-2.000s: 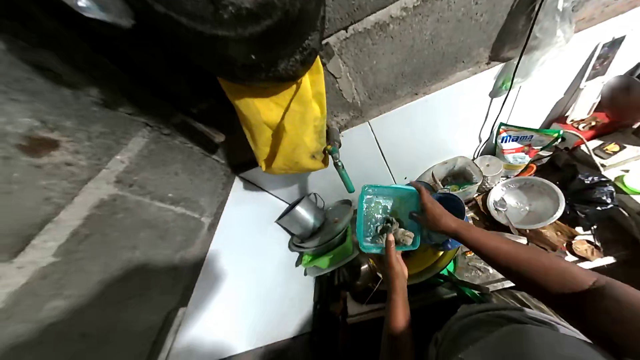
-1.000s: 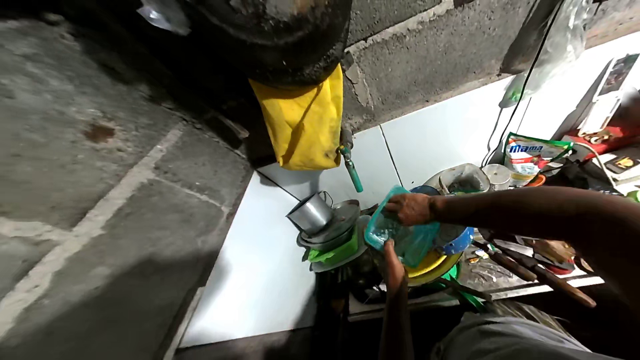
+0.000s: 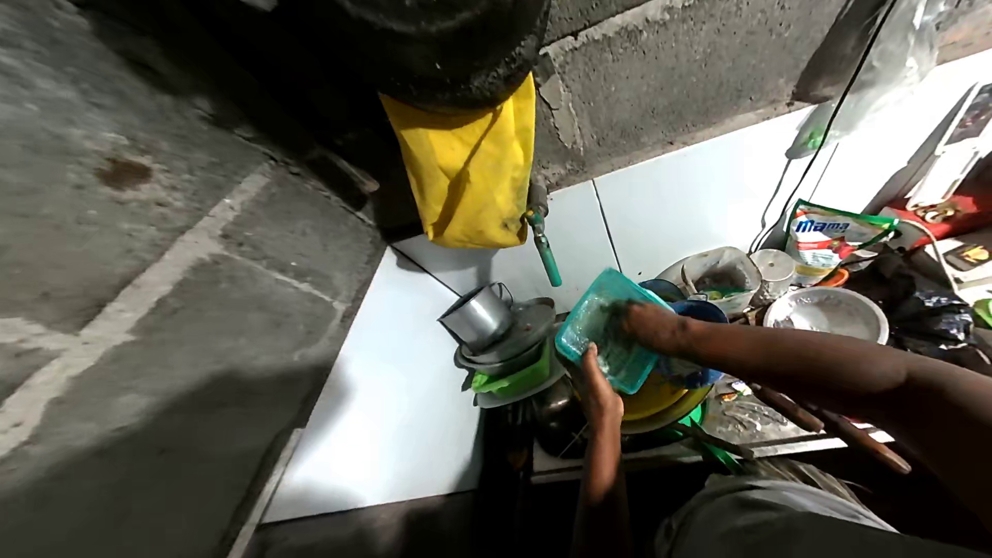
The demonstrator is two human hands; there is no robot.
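A teal plastic container point(image 3: 608, 329), wet and sudsy inside, is tilted in front of me. My left hand point(image 3: 601, 391) grips its lower left rim, thumb over the edge. Inside it, at the right, is my right hand point(image 3: 651, 325), blurred; whether its fingers hold a scrubber cannot be told. Beneath the container lies a yellow basin point(image 3: 659, 399), with a blue vessel point(image 3: 701, 314) just right of it. To the left stand stacked dishes with a metal pot point(image 3: 477, 316) on top, over a green dish point(image 3: 513, 381). A green-handled tap point(image 3: 546, 252) is above.
A metal bowl point(image 3: 828, 314), a clear plastic tub point(image 3: 721, 275) and a detergent bag point(image 3: 833, 236) stand at the right. Wooden handles point(image 3: 860, 442) lie below my right forearm. A yellow cloth or bag point(image 3: 473, 170) hangs beside the tap, under a black container point(image 3: 442, 46).
Two seconds ago the container held a pale clump, with my right hand at its rim. My right hand has since moved inside, and the container has tilted. The view has shifted slightly.
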